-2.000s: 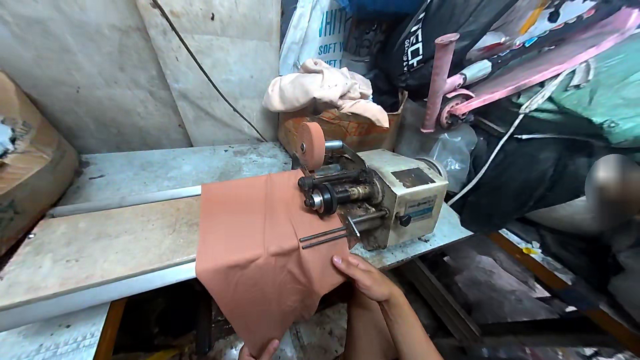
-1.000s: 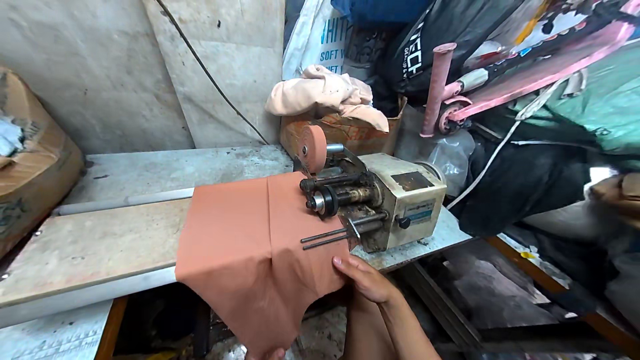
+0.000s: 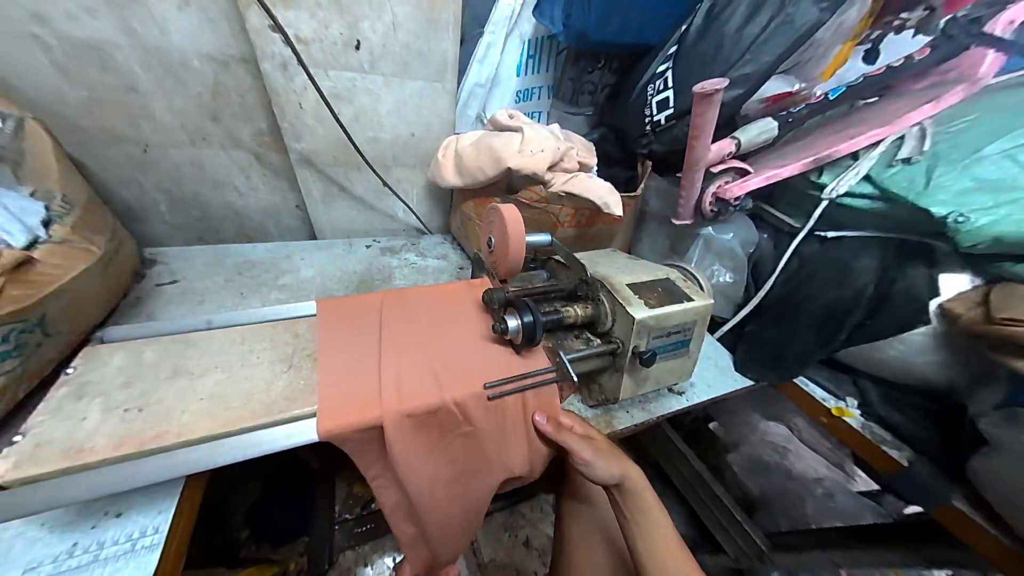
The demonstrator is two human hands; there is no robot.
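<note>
Salmon-coloured cloth (image 3: 432,360) lies over the board and drapes off its front edge, reaching under the front parts of a cream metal bench machine (image 3: 660,320). My right hand (image 3: 588,448) pinches the cloth's right side, thumb on top and fingers beneath, just below the machine's two thin metal rods (image 3: 520,384). Only a sliver of my left hand (image 3: 450,570) shows at the bottom edge, where the hanging cloth gathers to a point. A black-rimmed roller (image 3: 524,324) sits above the cloth, and a roll of salmon-coloured strip (image 3: 506,242) is mounted behind it.
A long board (image 3: 176,388) extends left on the bench. Behind the machine, pale peach cloth (image 3: 520,156) lies on a cardboard box (image 3: 480,212). A pink scooter (image 3: 864,136) and stuffed bags are at right, a brown sack (image 3: 72,264) at left. A white cord hangs beside the machine.
The cloth's left edge shifted left along the board, then back right. Its hanging part has drawn into a narrower point. My right hand stays beside the rods.
</note>
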